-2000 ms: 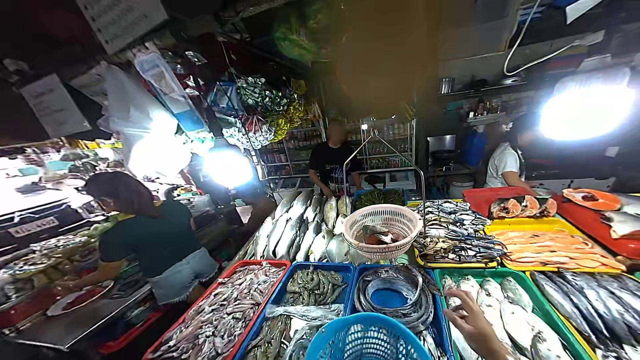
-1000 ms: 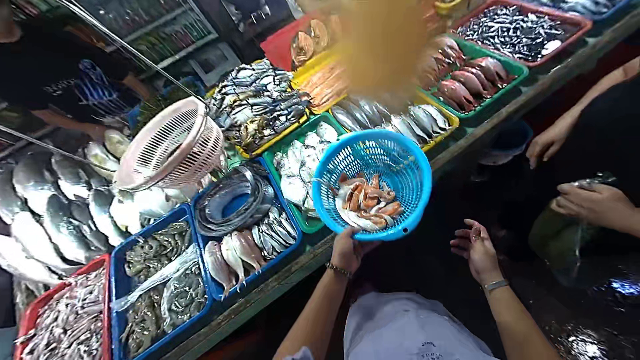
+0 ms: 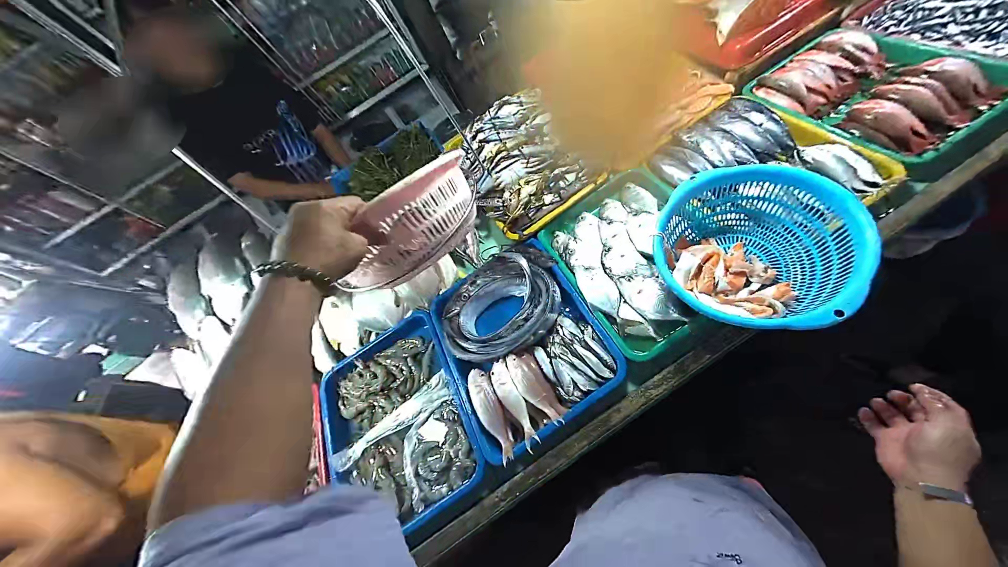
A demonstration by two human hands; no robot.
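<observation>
My left hand (image 3: 327, 240), with a braided bracelet at the wrist, grips the rim of the pale pink plastic basket (image 3: 421, 213), which hangs tilted over the stall. What the basket holds is hidden. At the right, my right hand (image 3: 925, 437) is palm up with fingers slightly curled and nothing in it. Between the two, a blue plastic colander (image 3: 835, 268) rests near the stall's front edge, partly over the fish trays. Orange and white fish pieces (image 3: 728, 279) lie in its lower left part.
Blue trays (image 3: 488, 465) hold shrimp, pink fish and coiled long fish. Green (image 3: 646, 346) and yellow (image 3: 890, 177) trays of fish stand along the wooden edge (image 3: 583, 441). A person in a dark shirt (image 3: 252, 134) stands behind the stall. Someone's bare arm (image 3: 63, 480) is at lower left.
My left hand has left the blue colander and now holds the pink basket. The colander, held up by my left hand one second ago, now sits at the trays' edge.
</observation>
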